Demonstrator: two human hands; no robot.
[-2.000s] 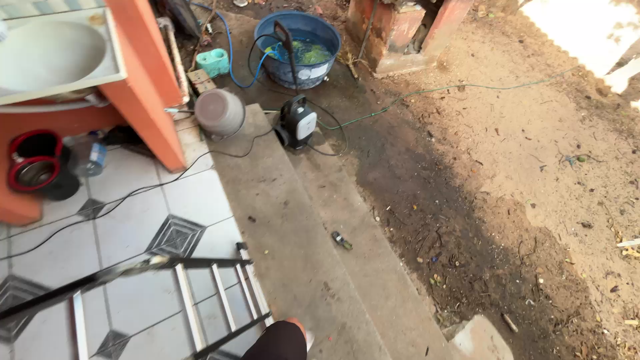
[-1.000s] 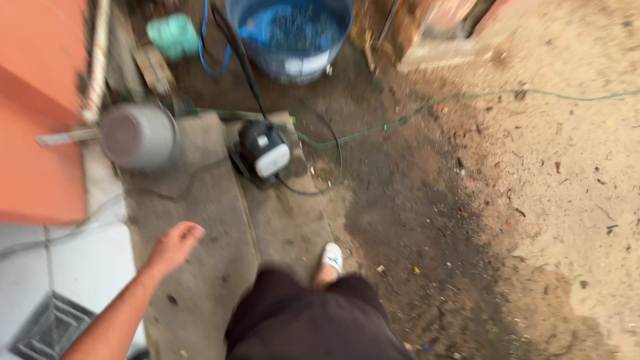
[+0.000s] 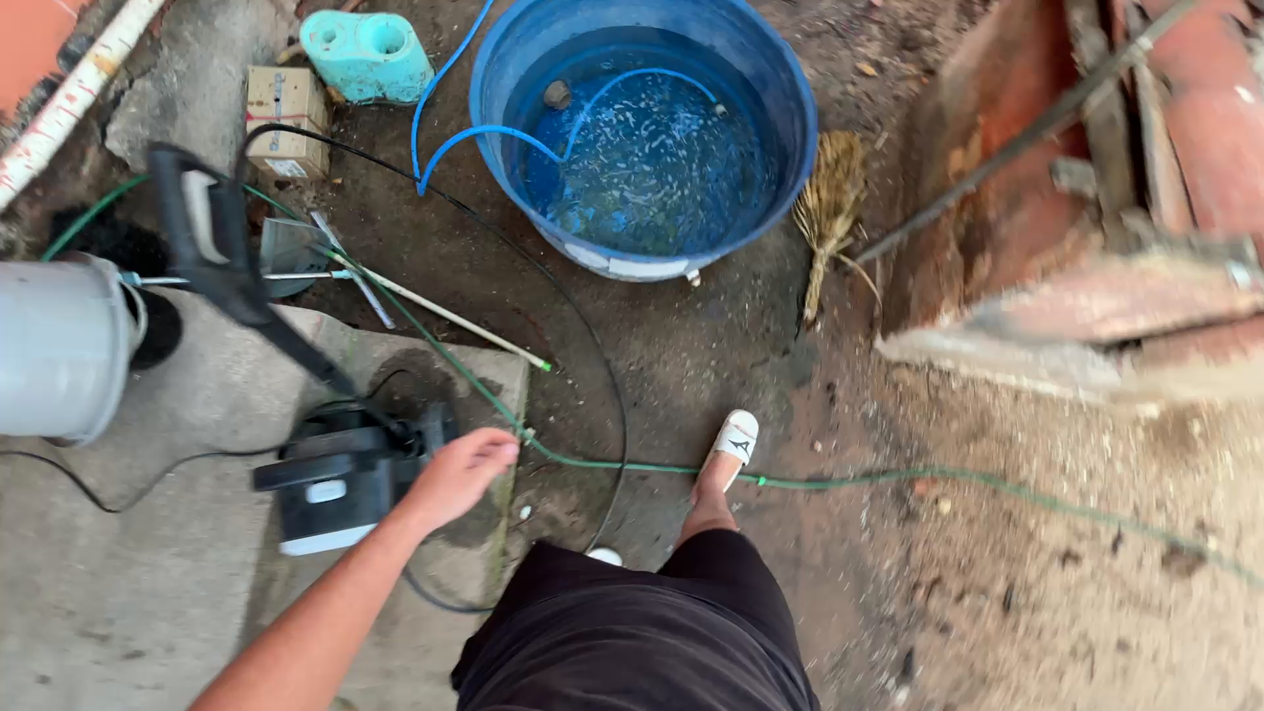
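My left hand (image 3: 459,481) hangs palm down with nothing in it, its fingers loosely extended. Just left of it a black-and-grey pressure washer (image 3: 341,494) stands on the concrete step. The washer's black spray gun (image 3: 232,247) points up and to the left. Near my fingertips runs a green hose (image 3: 592,462); whether they touch it is unclear. A black high-pressure hose (image 3: 588,326) curves across the ground. Farther ahead, a blue tub (image 3: 647,262) holds water, and a blue hose (image 3: 494,131) dips into it. My right hand is out of view.
A grey bucket (image 3: 59,351) lies at the left edge, by a green-tipped pole (image 3: 444,316). A cardboard box (image 3: 286,123) and a turquoise container (image 3: 365,59) are left of the tub. To its right are a straw hand broom (image 3: 829,197) and a red masonry block (image 3: 1037,296). The concrete step (image 3: 148,583) has an edge.
The washer and tub now appear much closer as the view has moved forward. My left hand, absent two seconds ago, was over the step one second ago and is now beside the washer.
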